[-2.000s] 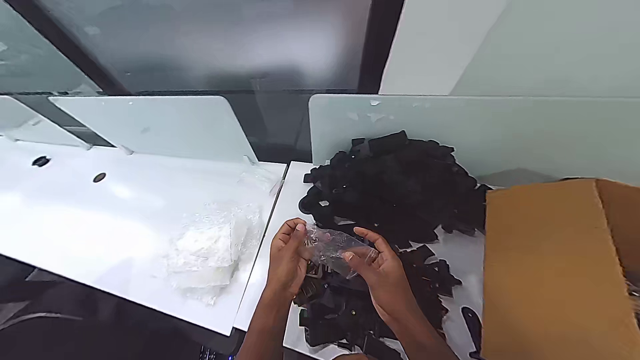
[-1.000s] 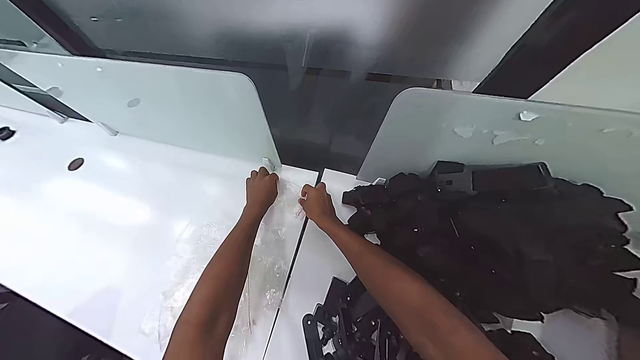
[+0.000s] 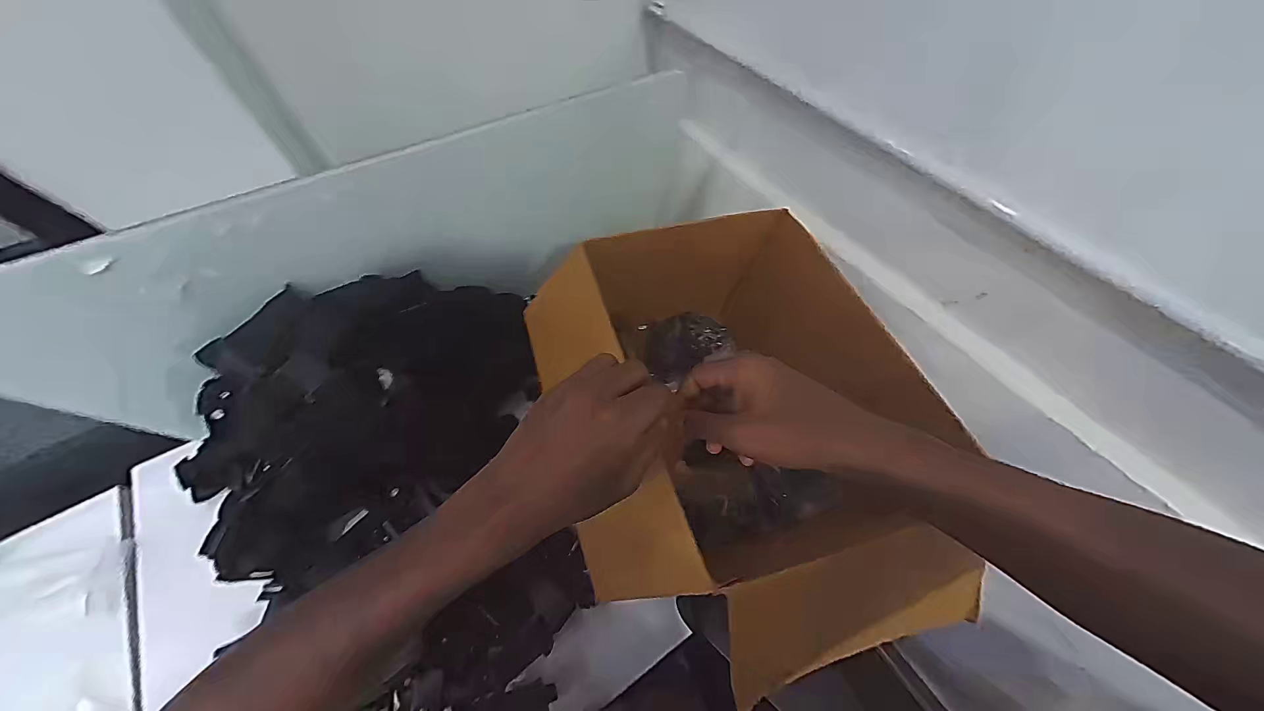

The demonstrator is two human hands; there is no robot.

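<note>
An open cardboard box (image 3: 647,548) stands at the right, with dark items in clear plastic bags (image 3: 686,341) inside it. My left hand (image 3: 602,430) is over the box's left flap, its fingers bent together. Close beside it, at the box opening, my right hand (image 3: 765,410) has thumb and fingers pinched. The fingertips of both hands nearly meet; whether something thin is between them cannot be told. Left of the box lies a large heap of black plastic parts (image 3: 365,395) on the white table (image 3: 188,583).
A frosted glass partition (image 3: 444,188) runs behind the heap and the box. To the right of the box is a pale wall with a ledge (image 3: 889,286). A gap between two tables shows at the left. A box flap sticks out at the front.
Both hands have moved right, from the clear plastic bags at the table joint to the cardboard box. The view has swung far to the right.
</note>
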